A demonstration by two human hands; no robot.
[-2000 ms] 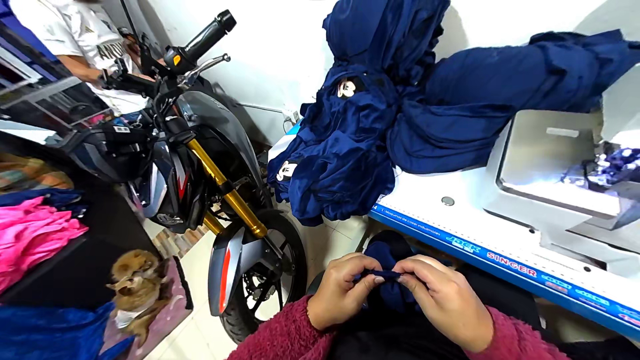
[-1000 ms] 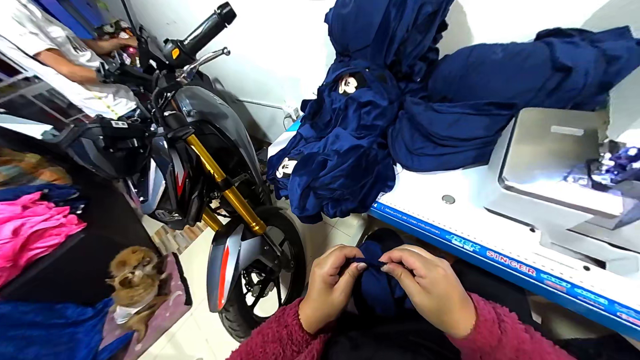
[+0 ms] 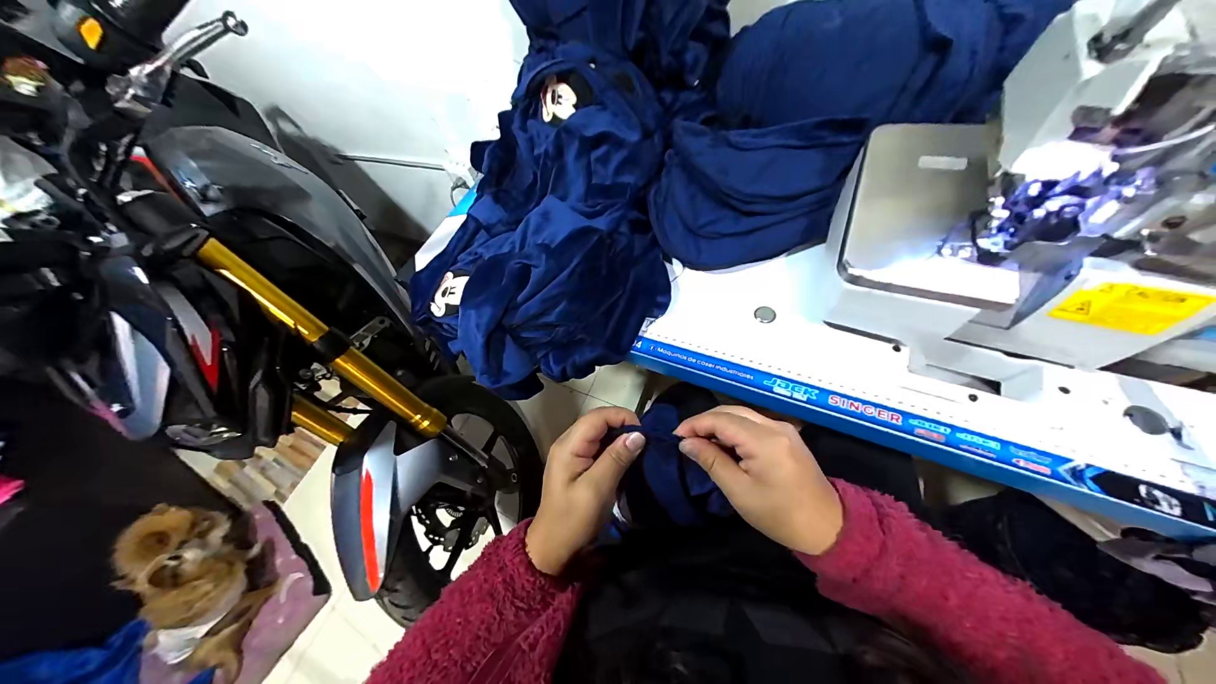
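Over my lap, in front of the table edge, my left hand [image 3: 591, 475] pinches a navy blue fabric piece [image 3: 665, 465] between thumb and forefinger. My right hand [image 3: 755, 465] grips the same fabric a short way to the right. A band of the cloth spans between the fingertips, and the rest hangs below, partly hidden by the hands. Beyond them, navy garments with cartoon faces [image 3: 570, 285] lie heaped over the table's left end. More navy fabric [image 3: 760, 180] is piled to their right.
At the right an industrial sewing machine [image 3: 921, 218] stands on a white table [image 3: 788, 313] with a blue printed edge. A motorcycle [image 3: 370, 380] is close on the left. A small brown dog [image 3: 185, 570] lies on a pink mat [image 3: 285, 579] at lower left.
Both hands stay on the navy fabric; its band is now held across between the fingertips. The person at upper left in the earlier frames is no longer plainly in view. The view has shifted.
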